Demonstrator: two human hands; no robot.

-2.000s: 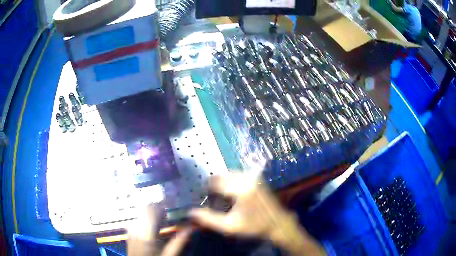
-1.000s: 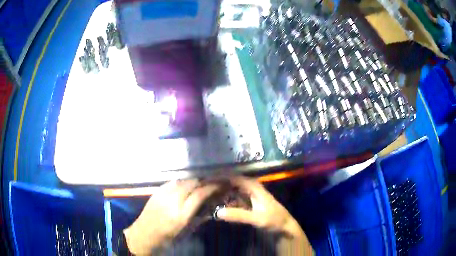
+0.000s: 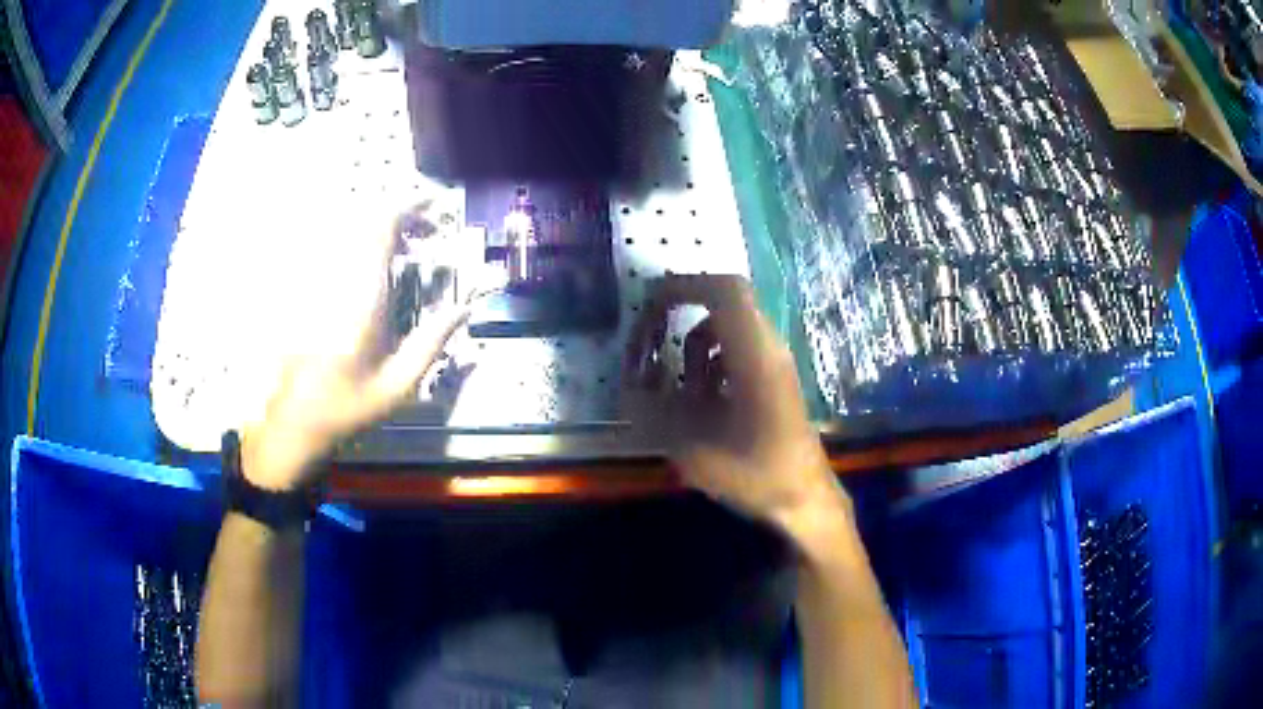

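Note:
A small silver metal part (image 3: 521, 238) stands lit in the dark fixture (image 3: 554, 298) under the dark box-shaped head (image 3: 533, 111). My left hand (image 3: 346, 381) is over the plate just left of the fixture, fingers apart and pointing at it; no part shows in it. My right hand (image 3: 727, 395) is over the plate's right front, with its fingers curled and blurred; whether it holds a part cannot be told. Both hands are bare.
The perforated white plate (image 3: 249, 305) lies under the fixture. Several dark-silver parts (image 3: 284, 83) stand at its far left. A green strip (image 3: 762, 208) separates it from the plastic-lined tray of parts (image 3: 970, 263). Blue bins (image 3: 104, 513) flank me, with an open carton (image 3: 1122, 83) at the far right.
My hands were together at the bench's front edge; they have moved apart and forward over the plate. The view has shifted, and the fixture shows more clearly with a part in it.

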